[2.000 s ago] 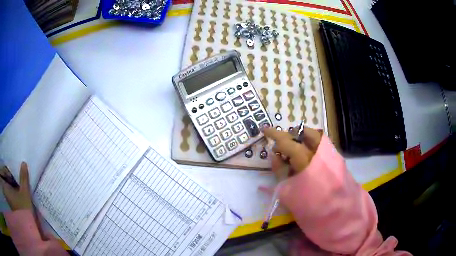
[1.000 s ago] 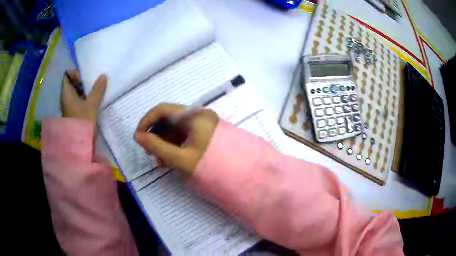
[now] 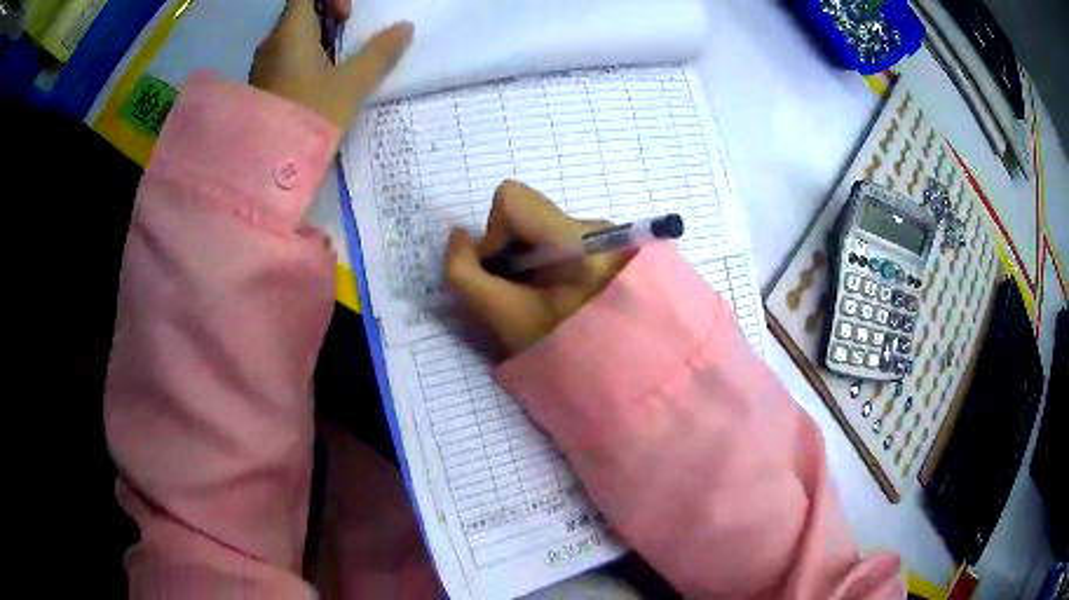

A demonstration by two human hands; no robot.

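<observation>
My right hand [image 3: 528,270] holds a gel pen [image 3: 598,241] with a clear barrel and dark end over the record form [image 3: 586,141], a white printed table with small marks down its left column. The pen tip is hidden or blurred by the hand. My left hand [image 3: 322,70] lies at the form's upper left edge, thumb spread on a turned-up blank sheet [image 3: 528,41], with a dark slim stick [image 3: 331,26] between its fingers. The form lies over a blue folder [image 3: 381,363], whose edge shows at the left.
A silver-grey calculator [image 3: 877,281] rests on a pale parts board [image 3: 809,275] at the right, with small silver parts [image 3: 941,211]. A black tray [image 3: 991,410] lies beyond it. A blue parts bin [image 3: 862,33] stands at the back. A green label [image 3: 149,108] is at the left.
The view has shifted left and closer to the form. My right hand has left the calculator since two seconds ago and is on the form with the pen. My left hand still holds the page edge.
</observation>
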